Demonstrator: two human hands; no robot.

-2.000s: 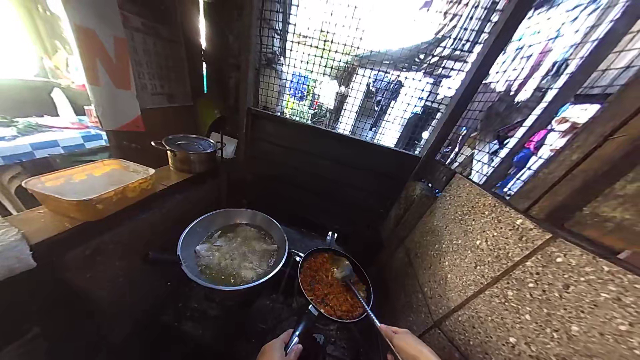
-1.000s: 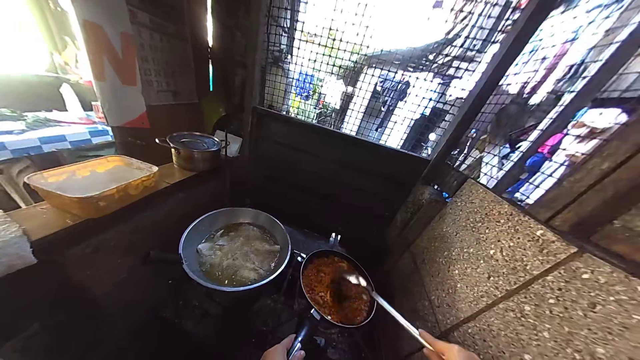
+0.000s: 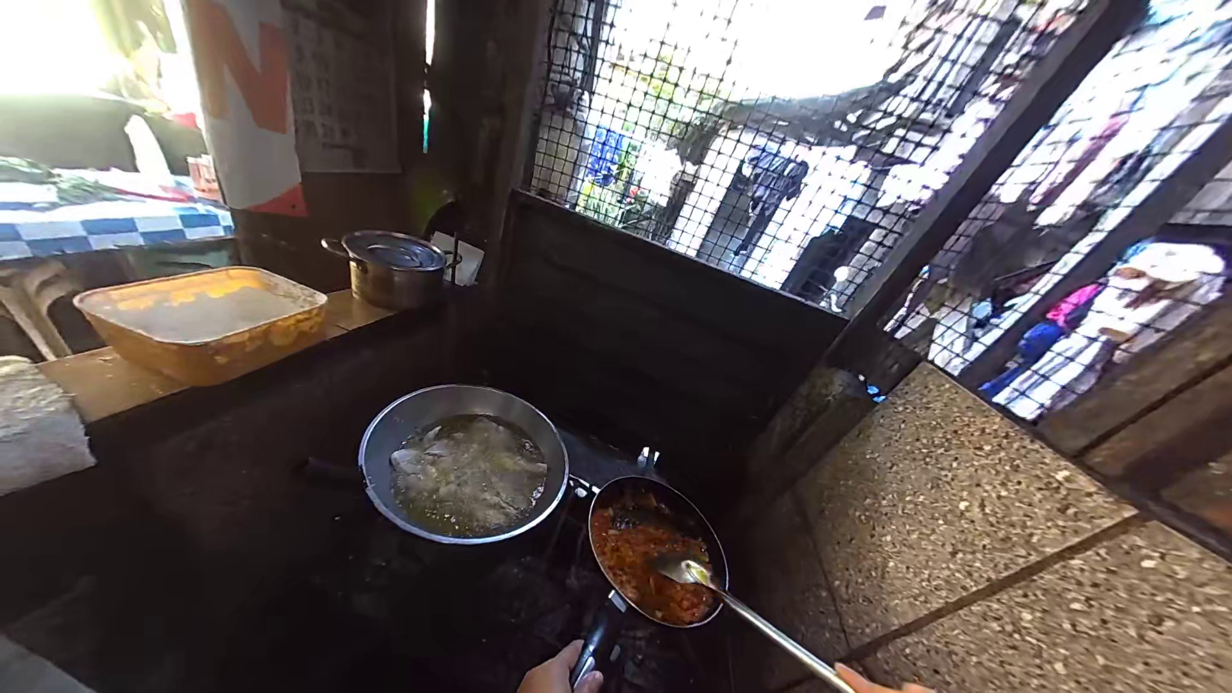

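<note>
At the bottom centre my left hand (image 3: 560, 671) grips the black handle of a small frying pan (image 3: 724, 568). The pan holds a chunky red-orange sauce (image 3: 640, 553). My right hand (image 3: 878, 680), mostly cut off by the bottom edge, holds the long metal handle of a cooking spoon (image 3: 770, 630), whose head rests in the sauce on the pan's right side. To the left of this pan a larger metal pan (image 3: 375, 423) holds pale pieces of food in bubbling oil (image 3: 472, 481).
A yellow plastic tub (image 3: 202, 356) and a lidded metal pot (image 3: 395, 274) stand on a wooden ledge at the left. Behind the stove rises a dark panel with wire mesh (image 3: 712, 144) above. A speckled tiled wall (image 3: 962, 491) borders the right. People are outside the mesh.
The spoon has moved within the sauce, its head now lower in the small pan. Dark pan bottom now shows near the pan's far side. My left hand stays at the handle.
</note>
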